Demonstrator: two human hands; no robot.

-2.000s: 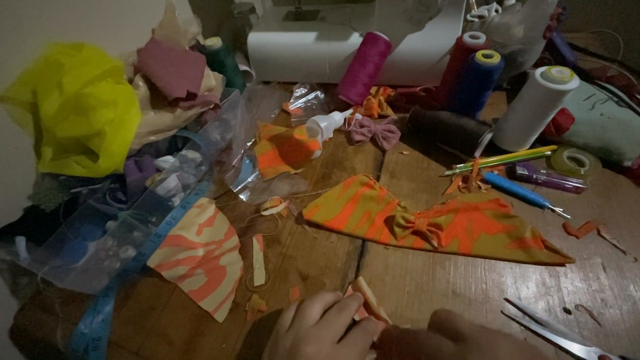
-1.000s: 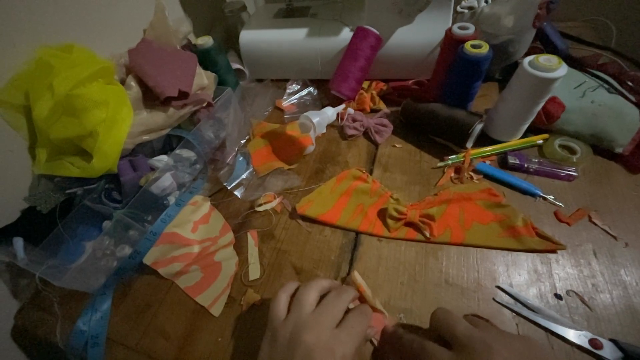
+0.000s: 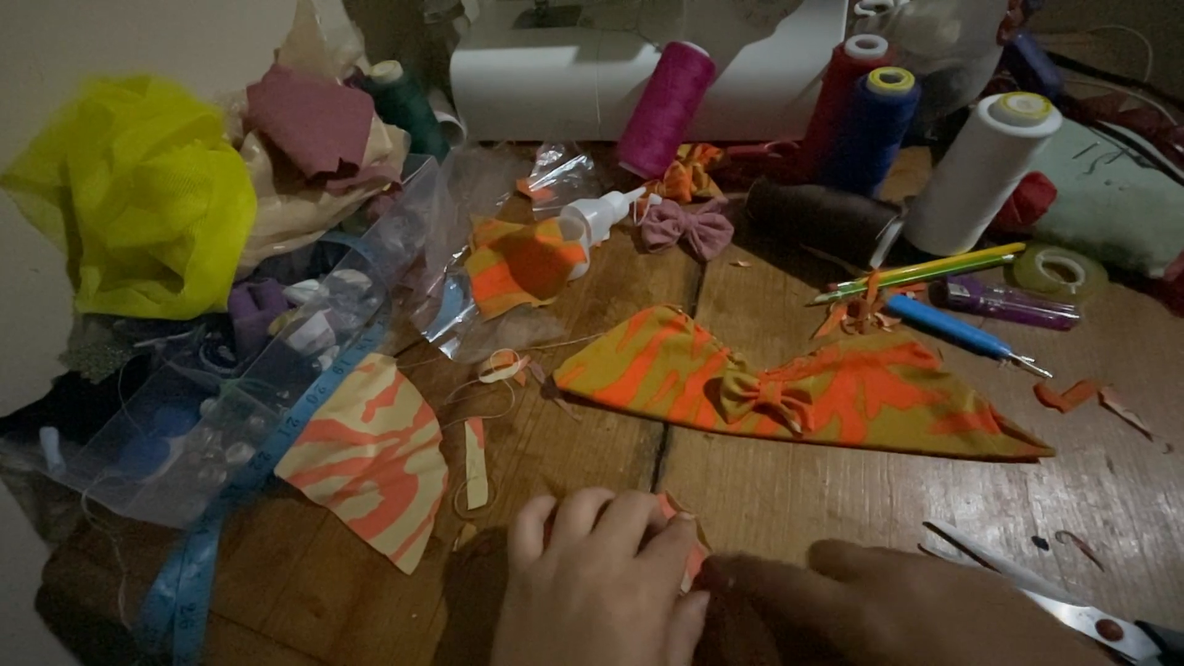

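Observation:
My left hand [image 3: 601, 573] rests at the bottom centre, fingers curled on a small piece of orange patterned fabric [image 3: 689, 546] that shows at its fingertips. My right hand [image 3: 860, 592] lies just to the right, its pointing finger at the fabric's edge; whether it grips the fabric cannot be told. Beyond both hands lies an orange and olive fabric piece [image 3: 832, 388] with a small matching bow [image 3: 768, 398] on it. A curved fabric piece [image 3: 379, 462], pale side up, is left of my left hand. Open scissors [image 3: 1054, 597] lie beyond my right hand, partly hidden by it.
A clear compartment box [image 3: 139, 490] with a blue measuring tape [image 3: 222, 499] over it stands left. Thread cones, including a white one [image 3: 980, 176], and a sewing machine [image 3: 555, 83] stand behind. A seam ripper [image 3: 962, 333], pencils [image 3: 925, 273], a lighter [image 3: 1008, 303] and fabric scraps lie right.
The small fabric piece at my left fingertips shows less than before. Both hands stay close together around it. The other things on the table have not plainly moved.

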